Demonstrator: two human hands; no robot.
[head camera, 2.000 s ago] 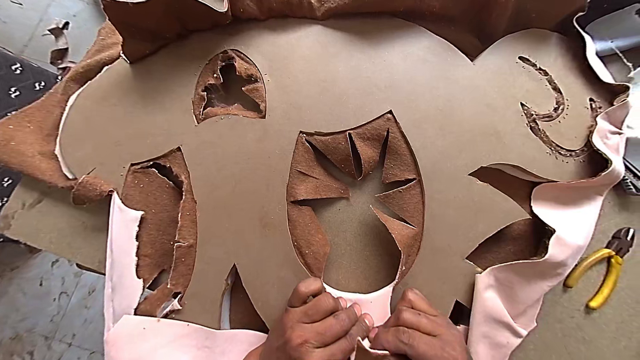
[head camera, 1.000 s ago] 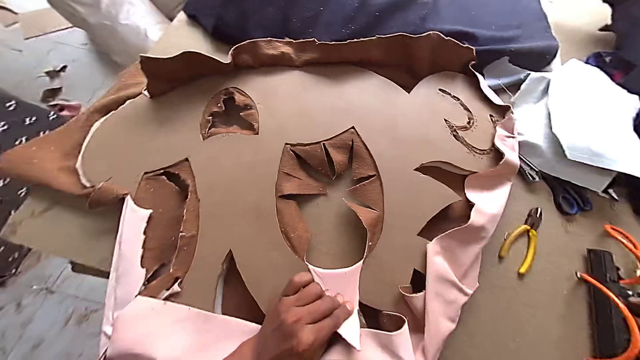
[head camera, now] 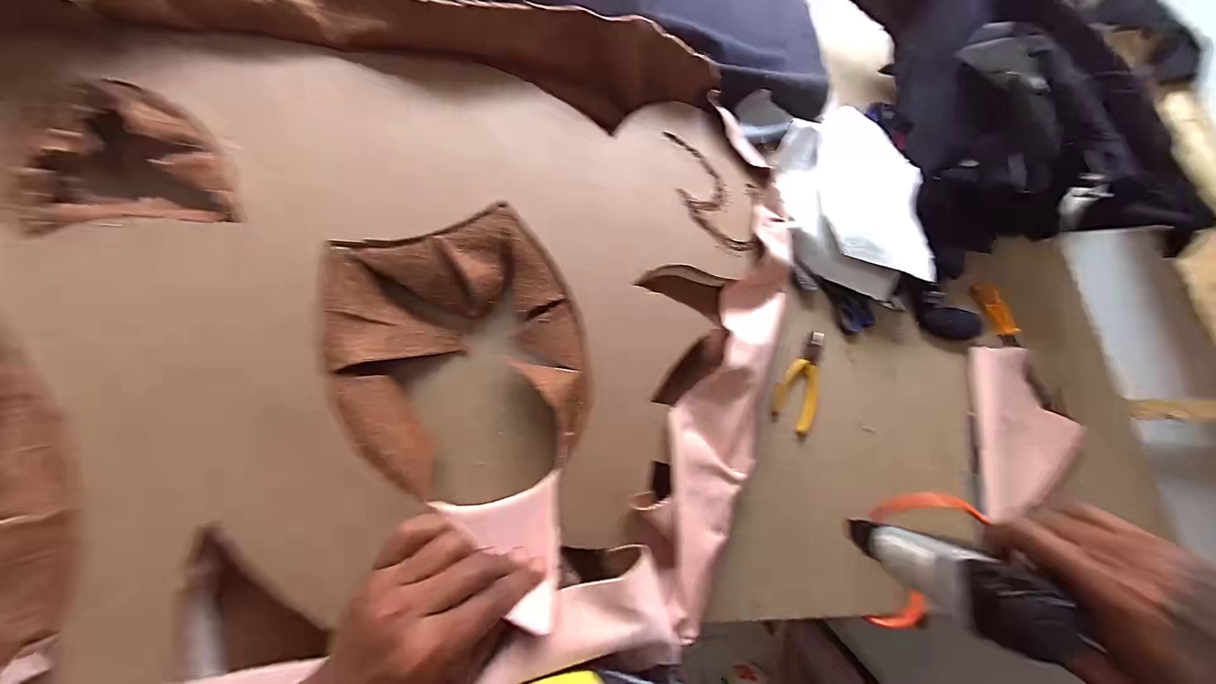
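A large tan board panel [head camera: 237, 380] with cut-out openings lies before me, brown fabric [head camera: 380, 418] folded in slit flaps around the central opening. My left hand [head camera: 442, 594] grips a pink flap of material [head camera: 518, 522] at the lower edge of that opening. At the lower right, my right hand [head camera: 1092, 560] is beside a blurred black and grey tool [head camera: 950, 579], which has an orange cord or hose near it; whether the fingers are closed on it is unclear. A pink offcut [head camera: 1016, 427] lies just above this hand.
Yellow-handled cutting pliers [head camera: 801, 385] lie right of the panel. Beyond them are white sheets [head camera: 855, 199], dark cloth [head camera: 997, 123] and an orange-handled tool [head camera: 996, 312]. Pink material [head camera: 712, 456] runs along the panel's right edge. Navy fabric [head camera: 750, 38] lies behind.
My right hand has left the pink flap, where both hands were two seconds ago, and is now at the far right by the tool. My left hand stays on the flap. The view has shifted right.
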